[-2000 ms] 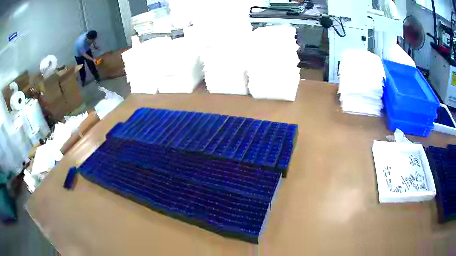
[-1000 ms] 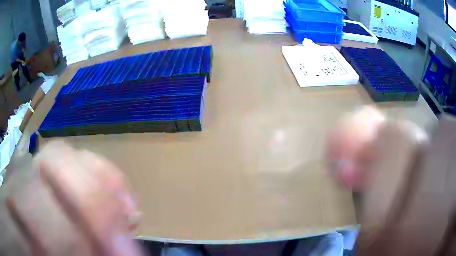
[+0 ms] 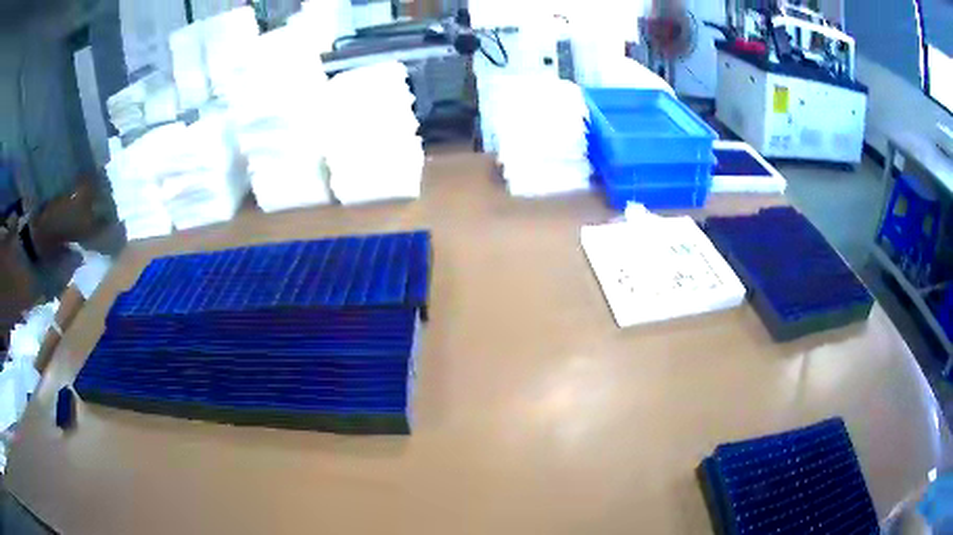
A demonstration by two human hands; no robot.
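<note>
Neither of my hands can be made out. A thick stack of dark blue full cells [image 3: 796, 481] sits at the lower right, slightly fanned and cut off by the bottom edge. The long two-tier block of stacked cut cells [image 3: 251, 366] lies at the left with dark sides. A small cut cell [image 3: 66, 408] stands apart at its left front corner. A second cell stack [image 3: 792, 266] lies at the right, beside a white foam slab [image 3: 664, 277] with dark specks.
White foam piles [image 3: 376, 136] line the far edge of the tan table [image 3: 523, 418]. Blue crates [image 3: 653, 157] stand beside a shallow white tray [image 3: 768, 178]. A blue stool [image 3: 909, 225] is beyond the right edge. A blurred pale-blue patch at the lower right edge is unclear.
Both blurred hands, seen over the near table a second ago, are gone from the picture. The view has swung right since the first frame. The lower-right cell stack now shows.
</note>
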